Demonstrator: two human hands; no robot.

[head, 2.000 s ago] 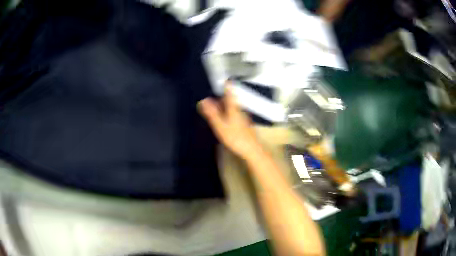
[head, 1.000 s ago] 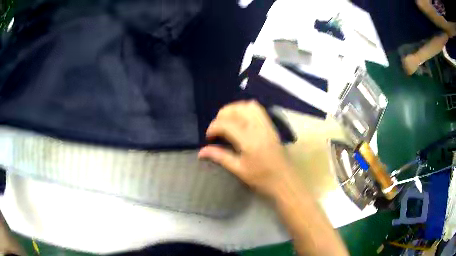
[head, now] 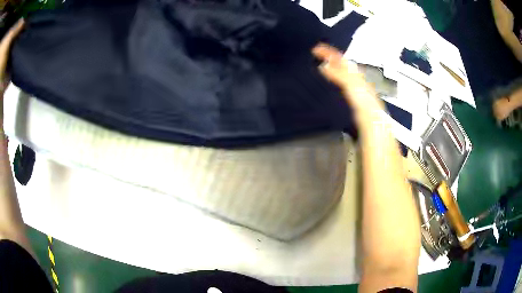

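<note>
The dark garment (head: 229, 86) lies over the grey-beige padded board (head: 275, 189), its lower edge curving across the board; shiny lining shows in the middle. My right hand (head: 343, 71) is at the garment's right side, fingers on or just over the cloth; whether it grips is unclear. My left hand (head: 10, 48) is at the far left picture edge, partly cut off, beside the garment's left end; its fingers are mostly hidden. The steam iron (head: 452, 214) with its orange-brown handle stands at the right, touched by neither hand.
The metal iron rest (head: 445, 146) with two reddish slots lies behind the iron. White papers (head: 395, 34) with dark scraps lie at the upper right. A black round item (head: 24, 163) is at the table's left end. Another person's arm (head: 506, 106) shows at the far right.
My right hand has moved up and away from the board's near end to the garment's right side. My left hand has come into view. The garment's edge sits higher, baring more board.
</note>
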